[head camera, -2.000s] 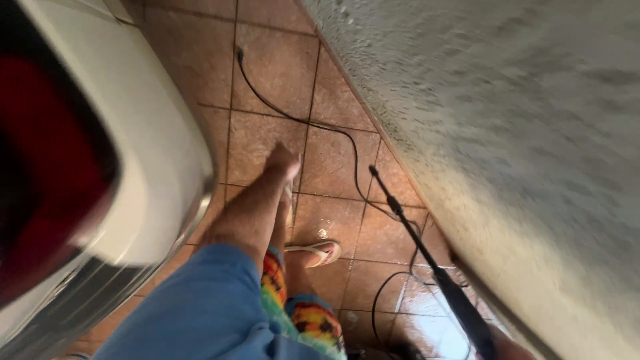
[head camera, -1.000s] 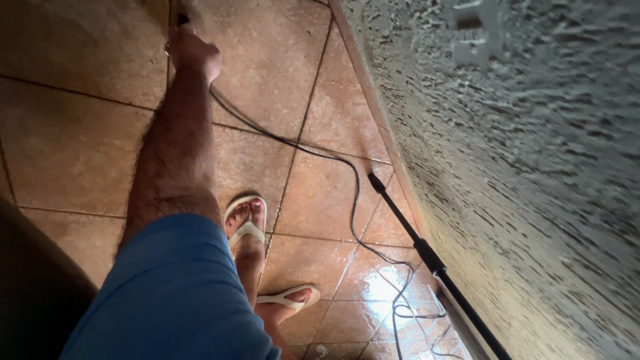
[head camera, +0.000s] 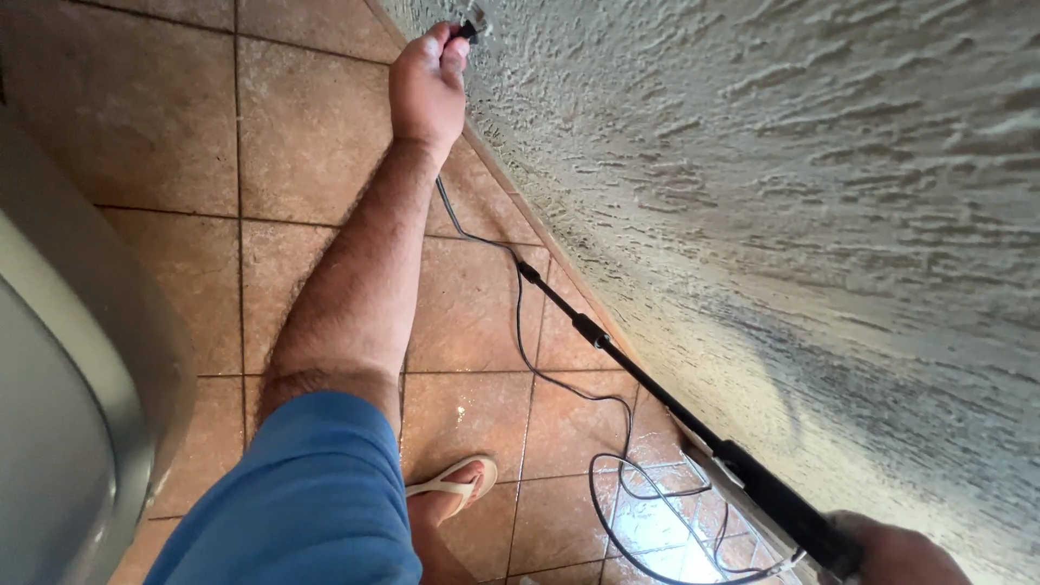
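My left hand (head camera: 428, 88) is raised near the textured wall (head camera: 691, 154), its fingers closed on a black plug (head camera: 466, 32) at the end of a thin dark cord (head camera: 459, 223). The cord hangs down behind my wrist and runs over the tiles beside the baseboard. At the lower right, my right hand (head camera: 894, 552) is wrapped round the thick black handle of a pressure-washer lance (head camera: 666, 400). The lance slants up and left along the wall, and its black nozzle (head camera: 528, 272) points away from me.
Brown floor tiles (head camera: 313, 122) lie below, wet and shiny at the lower right, where a looped hose or cord (head camera: 597, 504) rests. A car's body (head camera: 57, 390) stands close on the left. My foot in a pale flip-flop (head camera: 467, 479) is near the bottom.
My left hand has moved from over the floor tiles to the wall with the plug and has lifted the cord's end. My right hand still holds the lance along the wall.
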